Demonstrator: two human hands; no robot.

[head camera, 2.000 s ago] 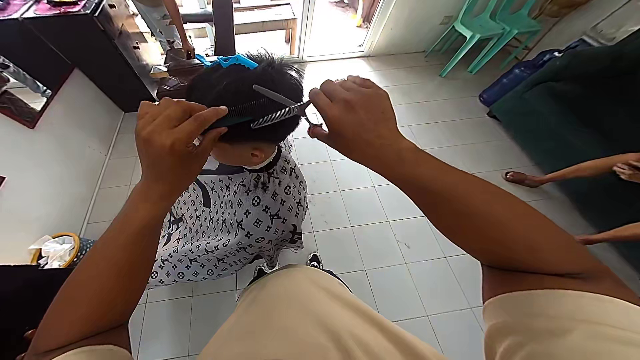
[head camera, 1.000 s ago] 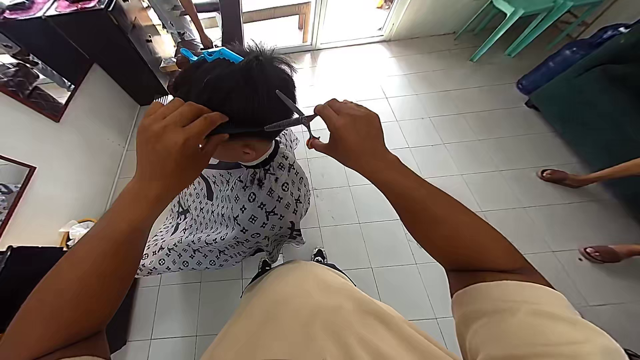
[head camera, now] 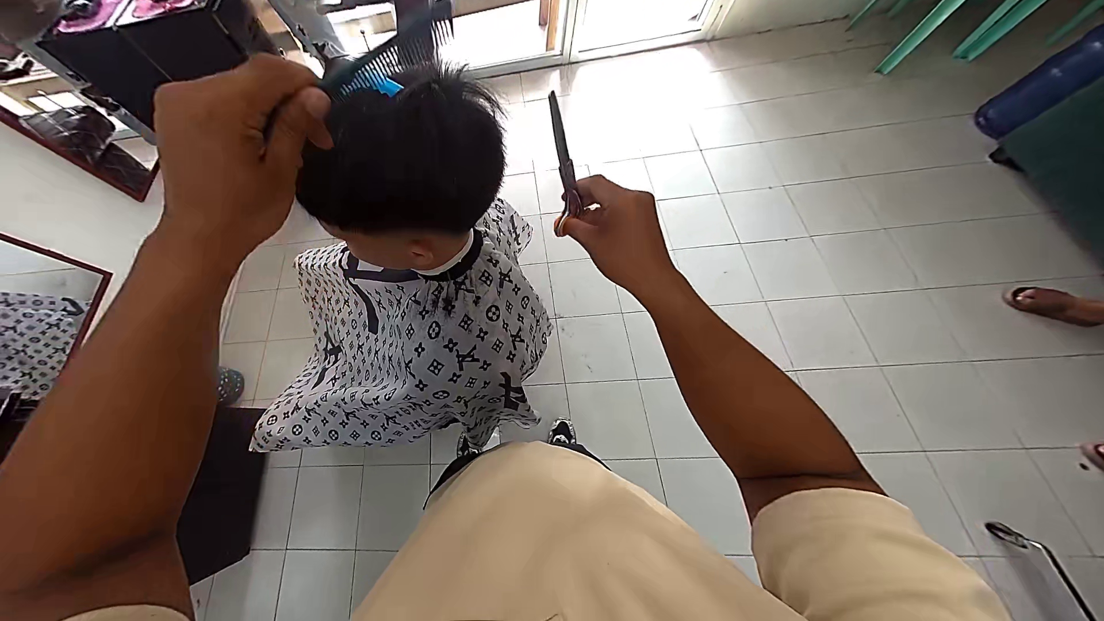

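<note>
A seated person's head of dark hair (head camera: 414,159) is in front of me, with a white patterned barber's cape (head camera: 440,345) fastened round the neck. My left hand (head camera: 233,138) grips a dark comb (head camera: 392,53) above the far left of the head, its teeth pointing up and to the right. A blue hair clip (head camera: 388,86) shows partly behind the comb. To the right of the head, apart from the hair, my right hand (head camera: 617,228) holds haircutting scissors (head camera: 562,151), blades pointing up and looking closed together.
Framed mirrors (head camera: 52,276) and a dark cabinet (head camera: 155,52) stand along the left wall. Green plastic chair legs (head camera: 923,34) and a blue cylindrical container (head camera: 1039,86) are at the upper right. A person's sandalled foot (head camera: 1048,304) rests on the tiled floor at right.
My left hand has risen with the comb, which lay against the back hair before. My right hand has drawn the scissors away from the hair, and their spread blades have come together.
</note>
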